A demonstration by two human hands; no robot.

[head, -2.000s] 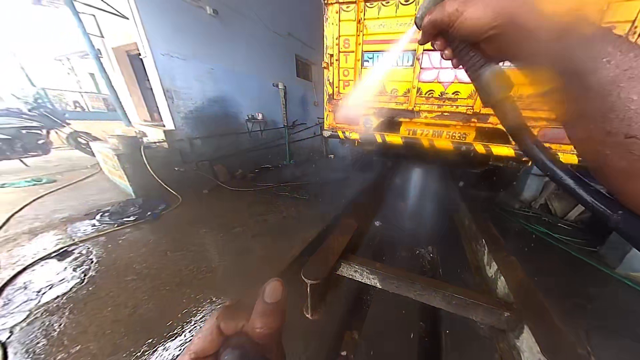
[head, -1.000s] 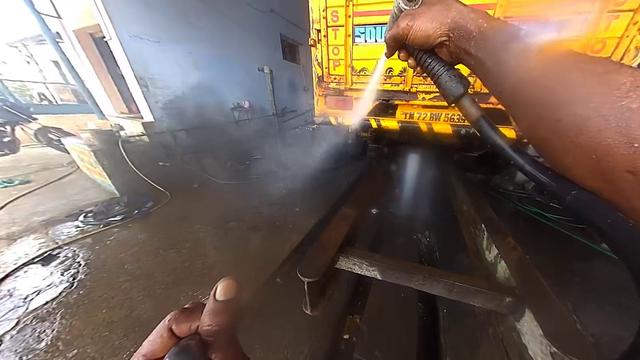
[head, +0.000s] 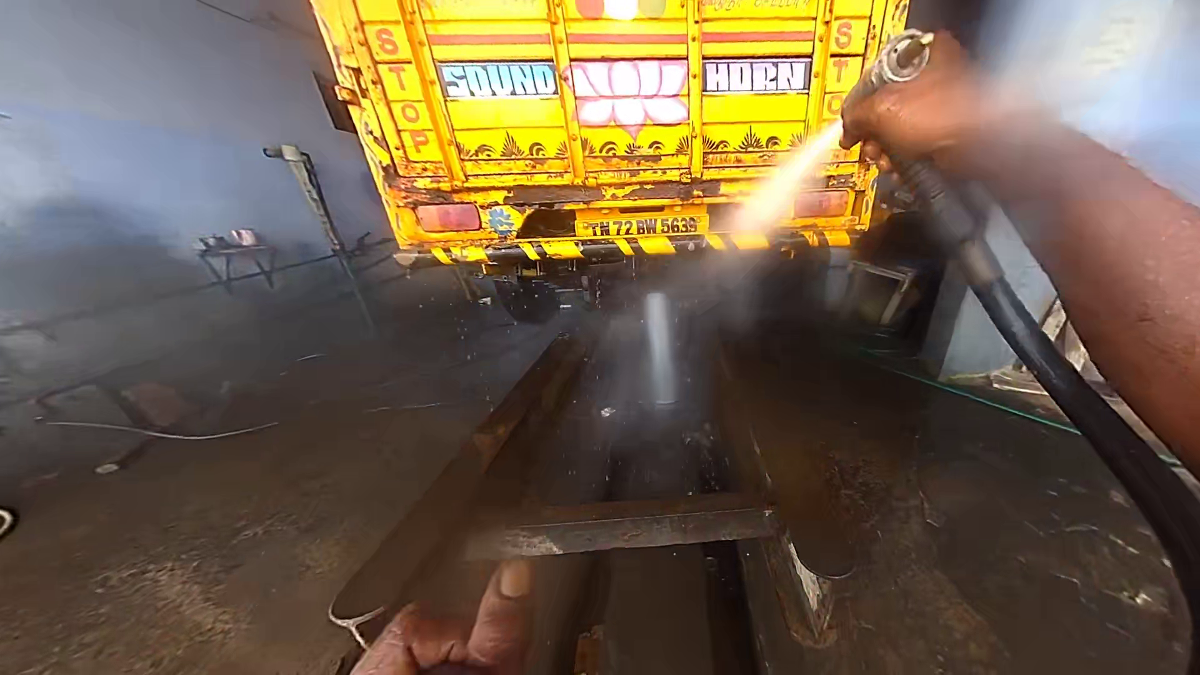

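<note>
My right hand, at the upper right, grips a metal spray gun joined to a thick black hose that runs down the right side. A bright jet of water slants from beside the hand to the right part of the rear bumper of a yellow truck. The truck's rear panel bears painted words and a pink and white flower. My left hand is at the bottom edge, with its thumb raised; its fingers are mostly cut off, and whether it holds something does not show.
Two long metal beams run toward the truck, joined by a crossbar over a dark gap. A pipe post and a small stand are by the blue wall at left. A green hose lies on the wet floor at right.
The view has swung right, so more of the truck's rear shows. The jet, at the bumper's left end one second ago, now meets its right part. My right hand still grips the spray gun.
</note>
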